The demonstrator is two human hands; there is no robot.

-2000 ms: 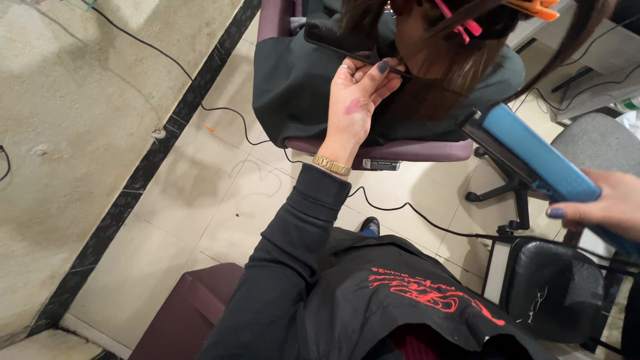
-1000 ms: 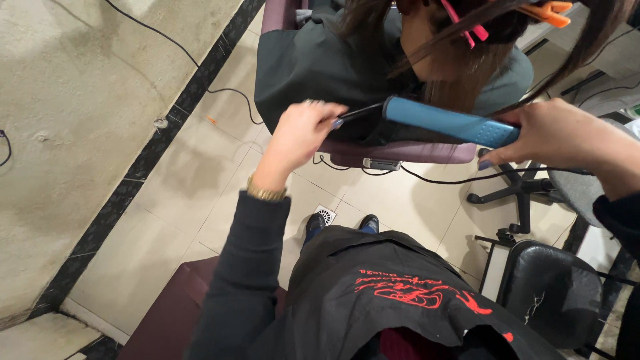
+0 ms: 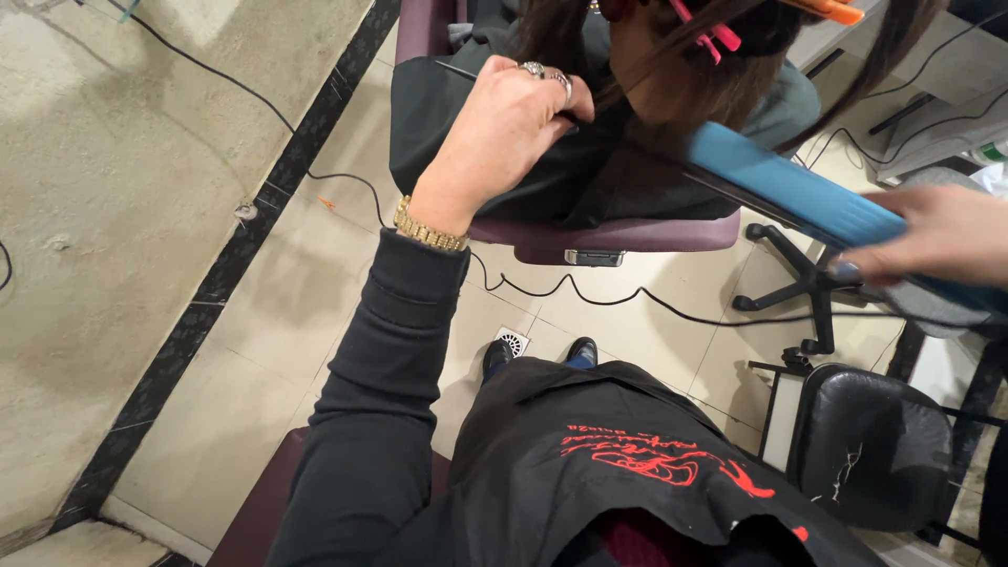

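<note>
A blue hair straightener (image 3: 795, 185) is in my right hand (image 3: 937, 236), blurred, its tip beside the long brown hair (image 3: 669, 130) of a seated person. My left hand (image 3: 512, 130), with rings and a gold watch, is closed at the hair on the left of the neck. The thin dark tail of a comb (image 3: 455, 69) sticks out behind its knuckles; the rest of the comb is hidden. Pink hair clips (image 3: 713, 33) and an orange hair clip (image 3: 827, 9) hold upper sections. A dark cape (image 3: 551, 185) covers the person's shoulders.
The purple salon chair (image 3: 669, 232) stands before me. A black cord (image 3: 598, 303) runs across the tiled floor below it to the right. At the right are a wheeled chair base (image 3: 811, 279) and a torn black seat (image 3: 874, 449). A rough wall (image 3: 157, 157) is at the left.
My left hand has moved up and right to the hair from beside the cape. The straightener, across the neck hair one second ago, has moved right and down with my right hand.
</note>
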